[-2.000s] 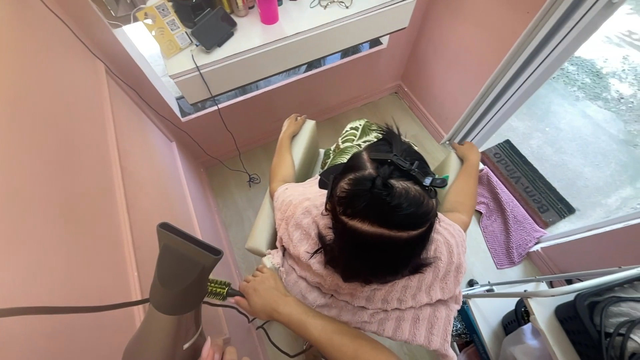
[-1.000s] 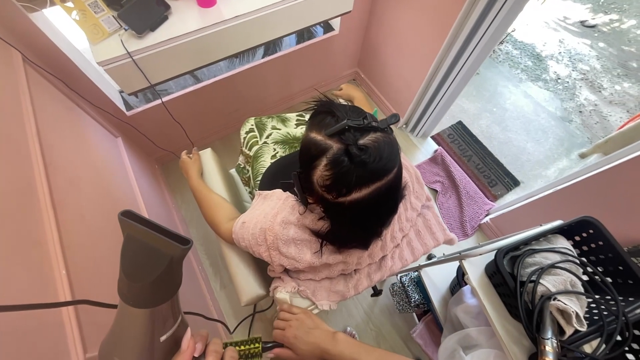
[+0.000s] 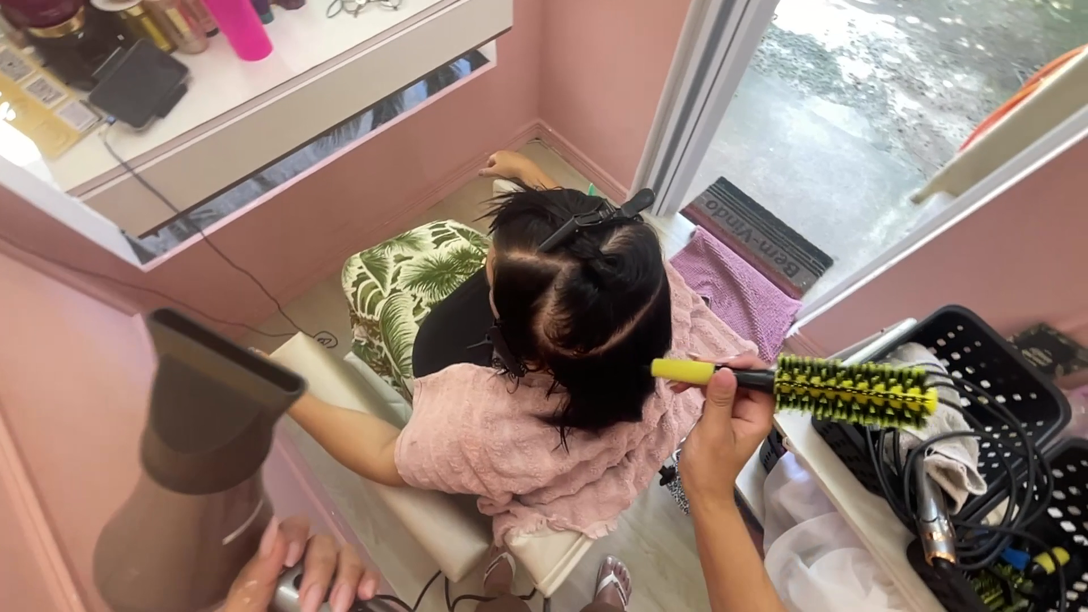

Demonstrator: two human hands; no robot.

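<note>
My left hand (image 3: 297,565) grips a brown hair dryer (image 3: 191,476) at the lower left, its flat nozzle pointing up. In my right hand (image 3: 722,425) is a yellow and black round hairbrush (image 3: 854,393), held by the handle with its bristles to the right. The handle's yellow end is beside the dark hair (image 3: 595,382) of a seated person. That hair is parted into sections, with a black hair clip (image 3: 599,217) near the top. A pink towel (image 3: 510,425) lies over the person's shoulders.
A light padded chair (image 3: 382,459) surrounds the person. At the right, a black perforated basket (image 3: 1011,357) holds cables and a cloth. A white counter (image 3: 297,55) with bottles stands at the upper left. A doormat (image 3: 756,238) and purple cloth (image 3: 739,293) lie by the doorway.
The brush, low beside the dryer a second ago, is now up at the right of the person's head in my right hand. The seated person's left-side arm has come back from the chair arm's front end.
</note>
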